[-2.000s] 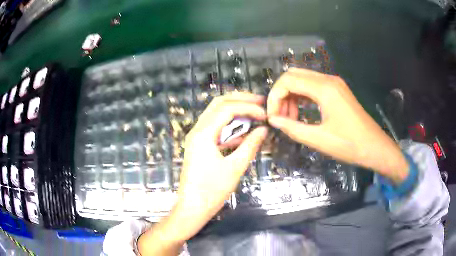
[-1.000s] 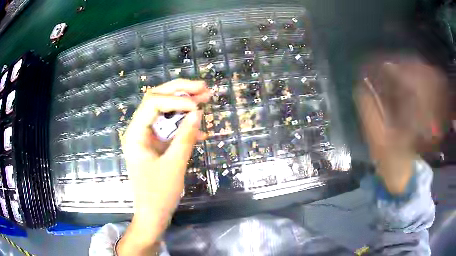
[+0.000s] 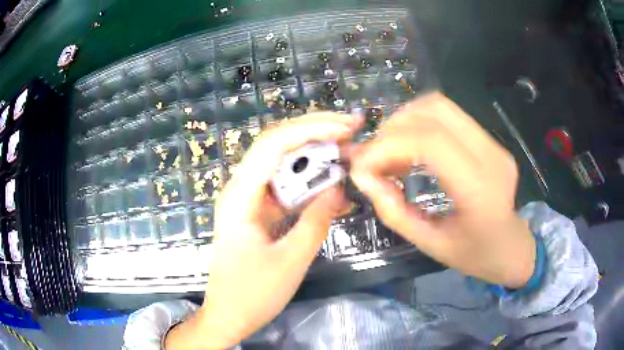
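Observation:
A white housing (image 3: 311, 172) with a dark round hole and a dark slot is in my left hand (image 3: 263, 212), held between thumb and fingers above the tray. My right hand (image 3: 438, 184) is at the housing's right edge, thumb and fingertips pinched together. It is blurred, and whether it holds a small part is not visible. The clear blister tray (image 3: 140, 239) lies below both hands. Gold-yellow small parts (image 3: 198, 150) are in its middle pockets. Black small parts (image 3: 277, 73) with light spots are in pockets further right.
Black stacked trays (image 3: 51, 205) with white housings stand at the left, over a blue crate (image 3: 102, 317). A loose housing (image 3: 67, 55) lies on the green mat (image 3: 157, 17). At the right are a slim silver rod (image 3: 521, 147), a red button (image 3: 559, 143) and a small display (image 3: 587, 168).
My right hand has come back from the station at the right to the housing. My left hand has moved right with the housing, and its holed face now shows.

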